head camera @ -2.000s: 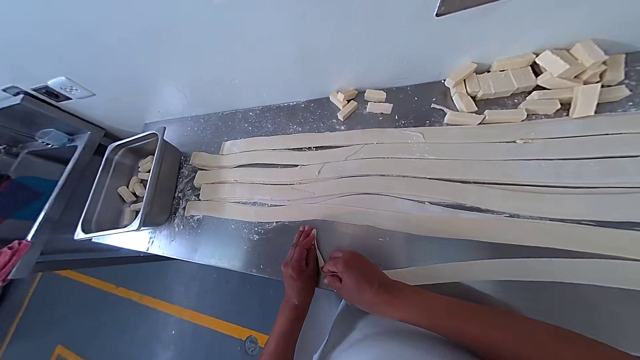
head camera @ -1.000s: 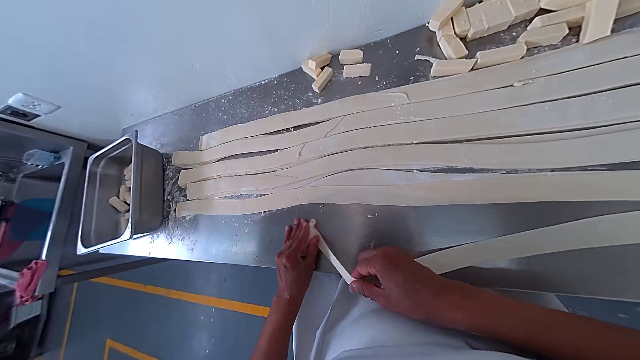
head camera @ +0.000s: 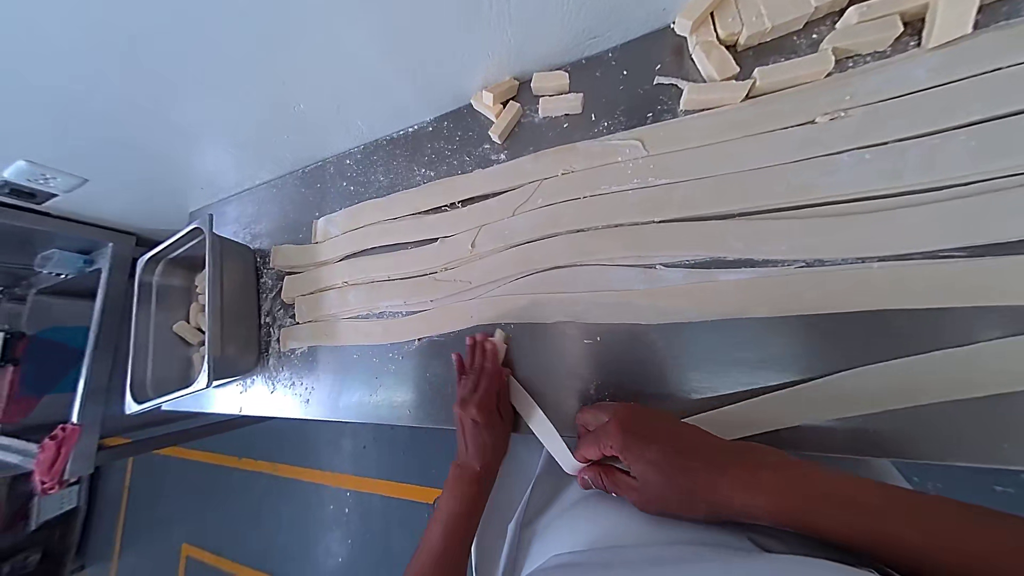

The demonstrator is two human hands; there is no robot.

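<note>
My left hand point(head camera: 483, 396) lies flat near the table's front edge, palm down, touching a small rolled piece of dough or a dough-wrapped stick point(head camera: 499, 342) at its fingertips. From there a narrow dough strip point(head camera: 544, 428) runs down to my right hand point(head camera: 632, 456), whose thumb and fingers pinch it. Behind my right wrist the strip of dough point(head camera: 864, 390) extends to the right. Beyond both hands, several long flat dough strips point(head camera: 640, 290) lie side by side along the steel table. What is under my left palm is hidden.
A steel pan point(head camera: 232, 312) holding several pale pieces stands at the table's left end. Pale cheese-like sticks point(head camera: 560, 105) lie by the wall, with a larger pile point(head camera: 788, 74) at the upper right. A metal shelf unit point(head camera: 92, 344) with a pink cloth point(head camera: 56, 458) is at the left.
My right hand has moved away from my left hand, and the strip between them now shows stretched out. The view has shifted somewhat.
</note>
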